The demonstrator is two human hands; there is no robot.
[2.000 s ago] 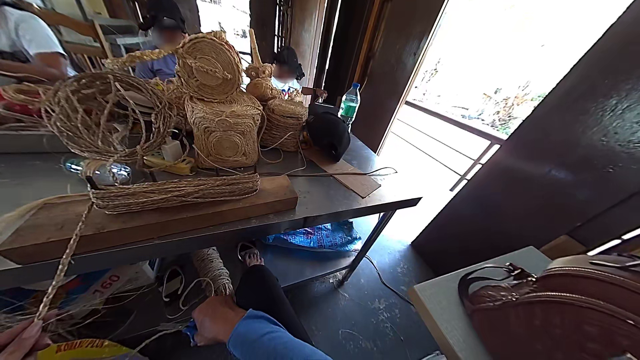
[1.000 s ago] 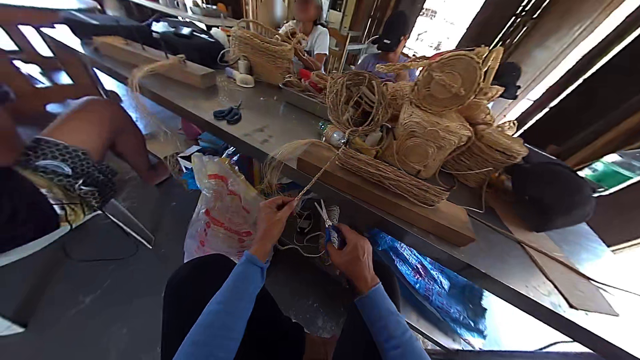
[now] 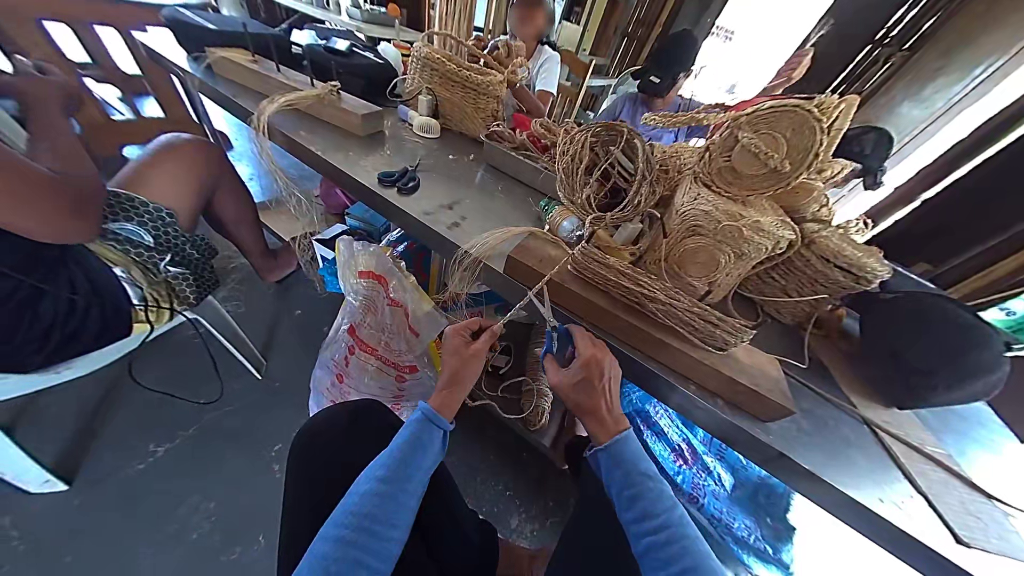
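Note:
My left hand (image 3: 468, 356) pinches the end of a thin braided fiber cord (image 3: 534, 290), which runs up to a long braided bundle (image 3: 660, 300) at the table's front. My right hand (image 3: 586, 378) holds blue-handled scissors (image 3: 558, 340), their blades apart and pointing up close beside the cord. The bundle lies along a wooden block (image 3: 720, 372). Loose pale fibers (image 3: 488, 252) spread from the block's left end. A coil of braided cord (image 3: 606, 172) and woven fiber pieces (image 3: 696, 248) are heaped behind it.
Dark-handled scissors (image 3: 399, 178) lie on the metal table (image 3: 456, 210). A woven basket (image 3: 456, 88) stands farther back, and a black cap (image 3: 928, 348) sits at the right. Below are a plastic sack (image 3: 372, 336) and a blue bag (image 3: 704, 480). Seated people are at the left and across the table.
The view swung far left after the first frame. Since one second ago, my right hand has brought the scissors close beside the cord held by my left hand.

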